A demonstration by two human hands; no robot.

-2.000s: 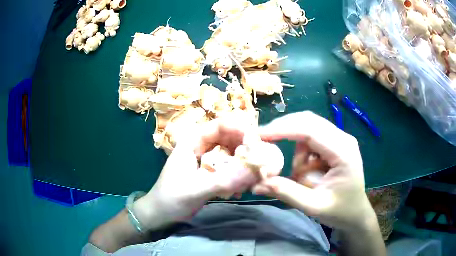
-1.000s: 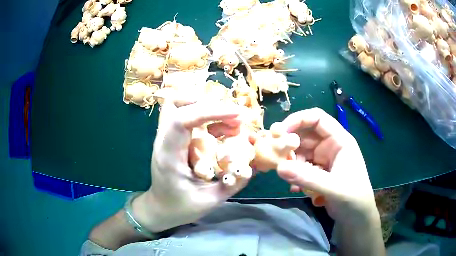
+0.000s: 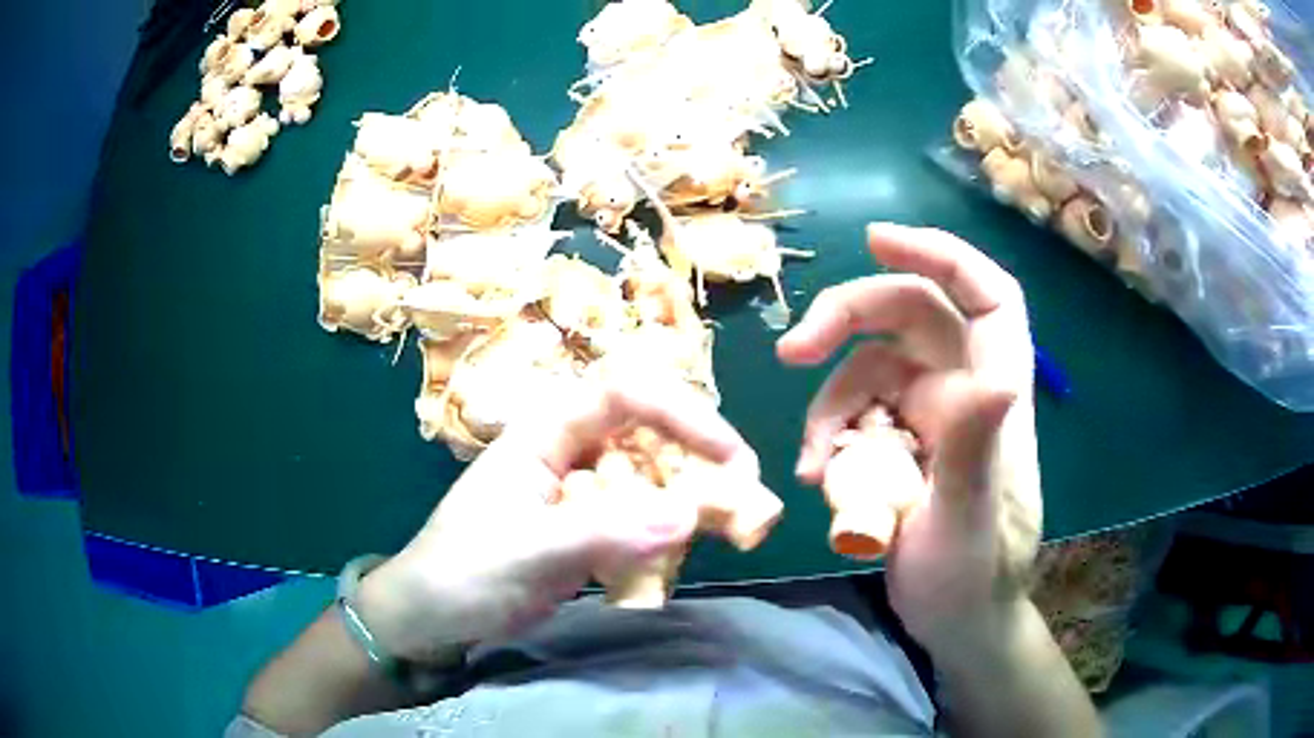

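My left hand [image 3: 533, 505] is closed around several peach moulded figure parts [image 3: 742, 512]; their open tube ends stick out to the right and below. My right hand [image 3: 951, 418] is to its right, apart from it, with thumb and index finger spread. One peach figure part [image 3: 869, 483] lies against its palm, round hole facing down, held by the lower fingers. A heap of moulded shots on their sprues [image 3: 490, 260] lies mid-table beyond my left hand. The blue-handled nippers [image 3: 1052, 374] are mostly hidden behind my right hand.
A clear plastic bag [image 3: 1153, 188] of loose parts lies at the right. A small pile of loose parts [image 3: 245, 87] is at far left. Blue trays [image 3: 144, 567] sit beyond the left table edge. A bag of thin scrap sprue [image 3: 1088, 606] is below the right edge.
My hands have moved apart. My right hand has turned and opened its upper fingers, with a part in its palm. My left hand has turned over its parts. My right hand now covers most of the nippers.
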